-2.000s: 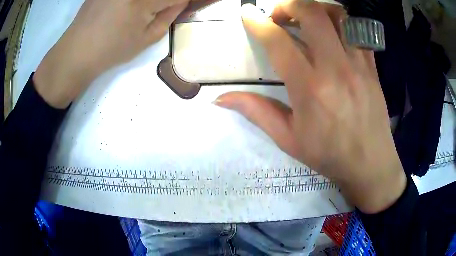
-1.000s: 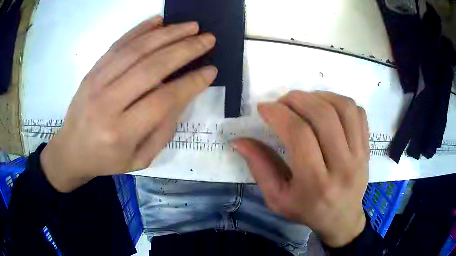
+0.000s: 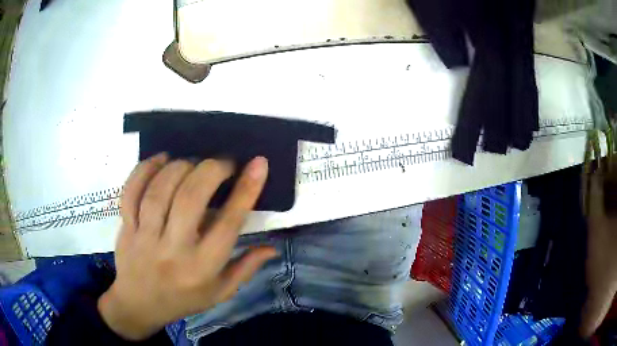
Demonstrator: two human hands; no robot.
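Observation:
A dark fabric panel (image 3: 223,147) lies near the table's front edge, its lower right corner rounded. A narrow dark strip (image 3: 230,121) lies along its far edge and sticks out past both sides. My left hand (image 3: 186,233) rests its spread fingertips on the panel's lower part, the thumb off the cloth. The hand hides the panel's lower left part. My right hand (image 3: 601,260) is blurred and cut off by the right edge, low beside the table, and its fingers cannot be made out.
The cream machine bed (image 3: 298,23) with a brown corner piece (image 3: 186,66) is at the top. A pile of dark strips (image 3: 497,88) hangs across the ruler marks (image 3: 379,152) at right. Blue (image 3: 484,263) and red (image 3: 436,243) baskets stand below, beside the jeans.
The panel and strip have turned from upright to crosswise and sit nearer the front edge. My left hand has moved down with them. My right hand has left the middle for the far right.

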